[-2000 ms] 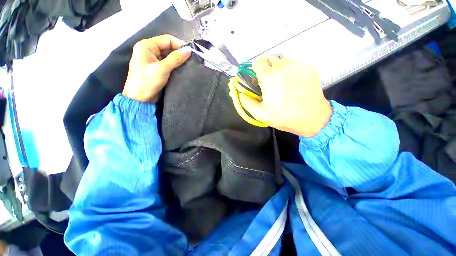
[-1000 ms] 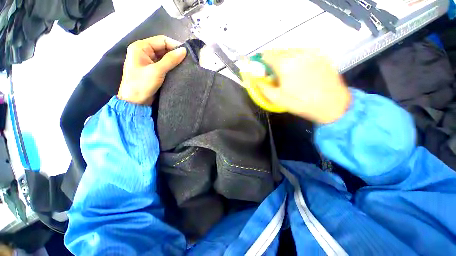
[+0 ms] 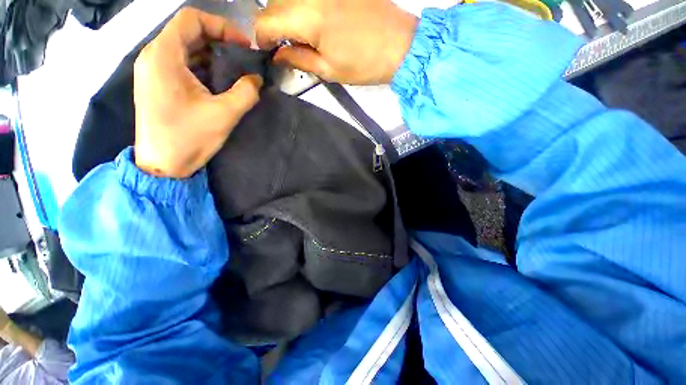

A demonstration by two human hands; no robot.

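The dark garment (image 3: 301, 173) lies over the table edge and my lap, with yellowish dashed stitching low on it. My left hand (image 3: 180, 98) pinches its upper edge between thumb and fingers. My right hand (image 3: 338, 37) is beside it, thumb and fingertips closed on the end of a dark zipper tape (image 3: 352, 107) at the garment's edge. The tape runs down along the garment's right side, with a metal slider (image 3: 378, 158) hanging on it. The exact spot between the fingertips is partly hidden.
The scissors' yellow handle (image 3: 535, 7) shows at the top right, partly hidden by my right sleeve. Spare zippers (image 3: 594, 13) lie beside it. A ruler scale (image 3: 632, 39) runs along the table edge. Dark cloth (image 3: 45, 30) is piled upper left. Another person's arm (image 3: 19, 334) shows lower left.
My right hand has let go of the scissors, now lying at the top right, and moved left to the garment edge beside my left hand. The zipper slider has come into view.
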